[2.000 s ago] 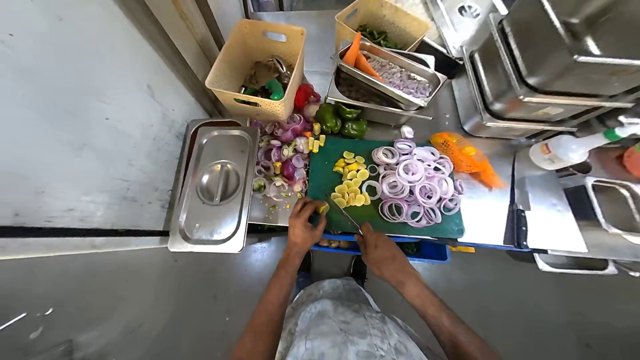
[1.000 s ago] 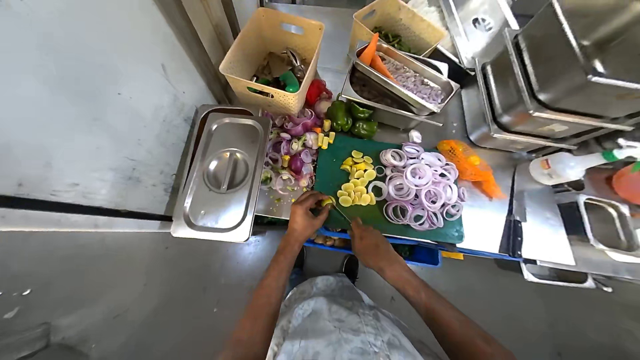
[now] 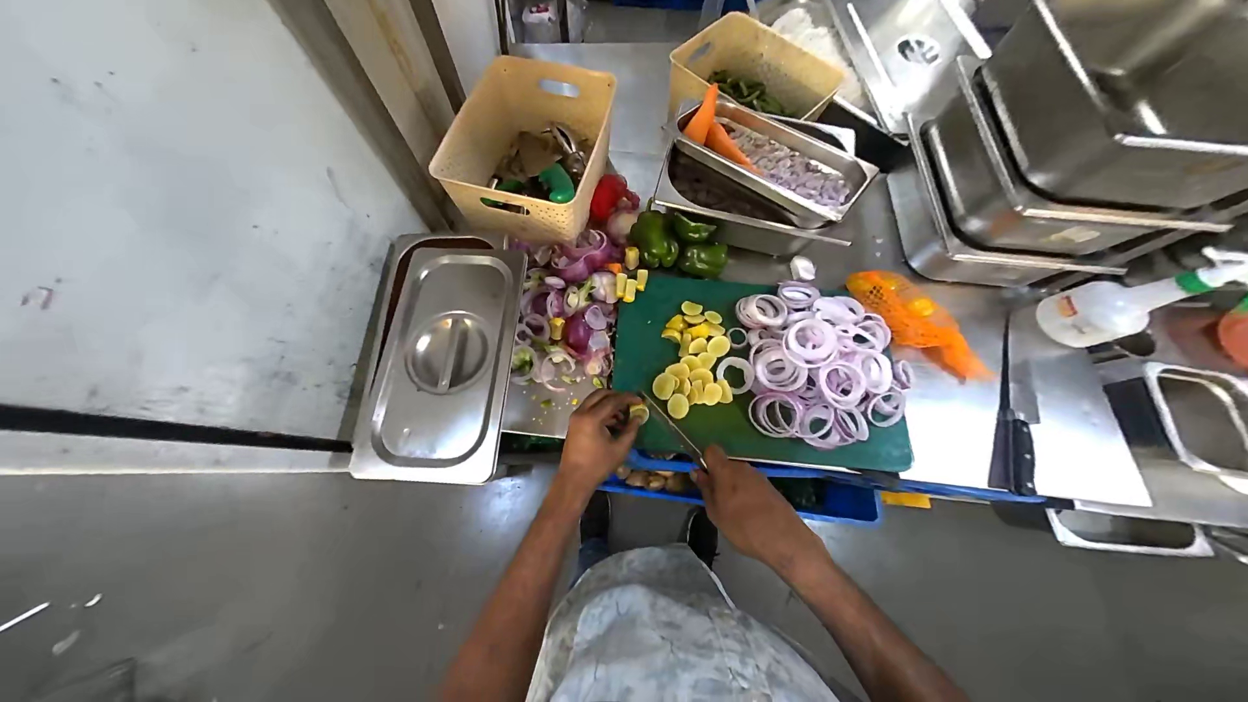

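My left hand (image 3: 602, 435) pinches a piece of lemon (image 3: 639, 413) at the near left corner of the green cutting board (image 3: 648, 336). A knife (image 3: 675, 426) is gripped in my right hand (image 3: 738, 494), its blade slanting up and left so that the tip lies close by the lemon piece. Thin lemon slices (image 3: 680, 380) are piled on the board just beyond the blade. To their right a large heap of sliced onion rings (image 3: 819, 361) covers the board's right half. Onion peels and scraps (image 3: 575, 312) lie along the board's left edge.
A lidded steel pan (image 3: 447, 356) stands at the left. Green bell peppers (image 3: 673, 242), a tan basket (image 3: 526, 136) and steel trays (image 3: 780, 161) sit beyond the board. At the right are an orange net bag (image 3: 916, 322), another knife (image 3: 1021, 453) and a white bottle (image 3: 1082, 314).
My left hand has the lemon piece more plainly in sight than a second ago. The knife stays in my right hand, and its blade now shows more fully.
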